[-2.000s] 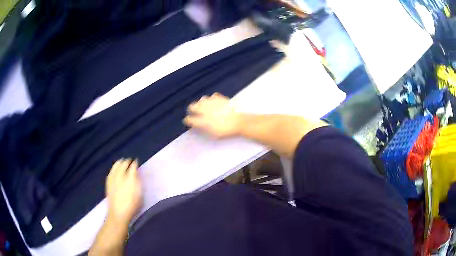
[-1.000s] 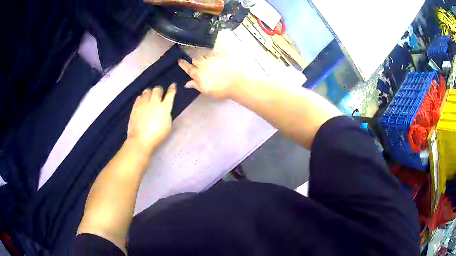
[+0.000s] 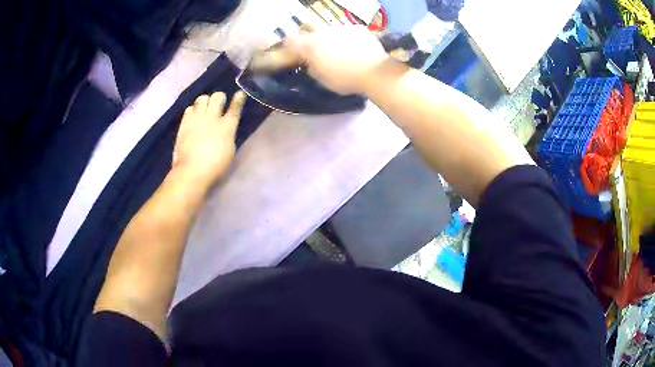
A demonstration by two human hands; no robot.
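Note:
A black trouser leg lies lengthwise on the pale padded table. My left hand lies flat on the leg with its fingers apart, holding nothing. My right hand grips the handle of the steam iron. The handle is mostly hidden by the hand and blurred. The iron's dark pointed soleplate, with a thin bright edge, is at the hem end of the leg, its tip over or beside the cloth; I cannot tell if it presses down.
More dark cloth is bunched at the far left. Red-handled scissors lie beyond the iron. A grey panel is beside the table edge. A blue crate with red bundles and a yellow crate stand at the right.
My right hand has left the trouser leg and taken hold of the iron, which has moved nearer, onto the hem end. My left hand has stayed on the leg.

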